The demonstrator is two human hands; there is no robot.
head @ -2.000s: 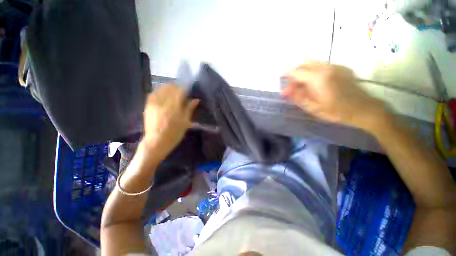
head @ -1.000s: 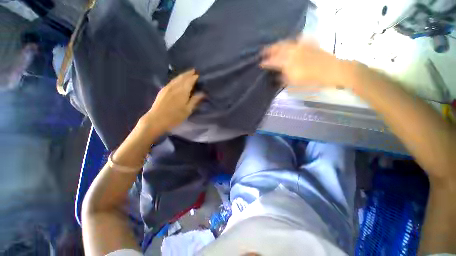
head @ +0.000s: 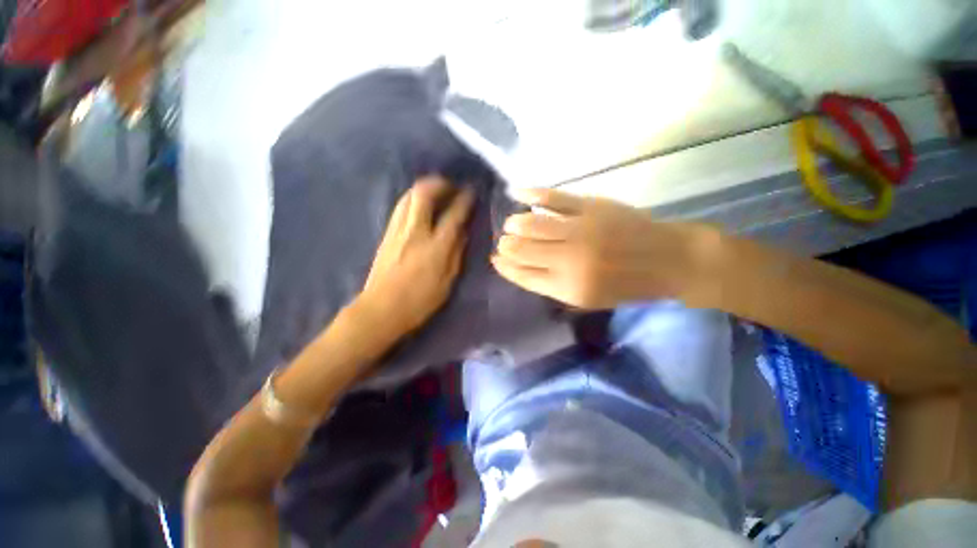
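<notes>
A large dark grey garment panel [head: 332,182] lies over the white table's front edge and hangs towards the lap. A pale strip of cloth [head: 482,134] shows at its upper right edge. My left hand [head: 420,252] lies on the panel with its fingers bent; whether it pinches cloth is unclear. My right hand [head: 584,248] is at the panel's right edge, just right of my left hand, with its fingers curled over the cloth. Their fingertips are partly blurred.
Scissors with red and yellow handles [head: 846,161] lie at the table's right front. A dark work bundle [head: 118,321] hangs at the left. A blue crate [head: 830,412] stands right of the lap. A red thing [head: 64,27] is at the far upper left.
The view has turned, bringing the scissors inward. The panel, earlier spread wide under both hands, now lies further left, and my right hand has come down close beside my left.
</notes>
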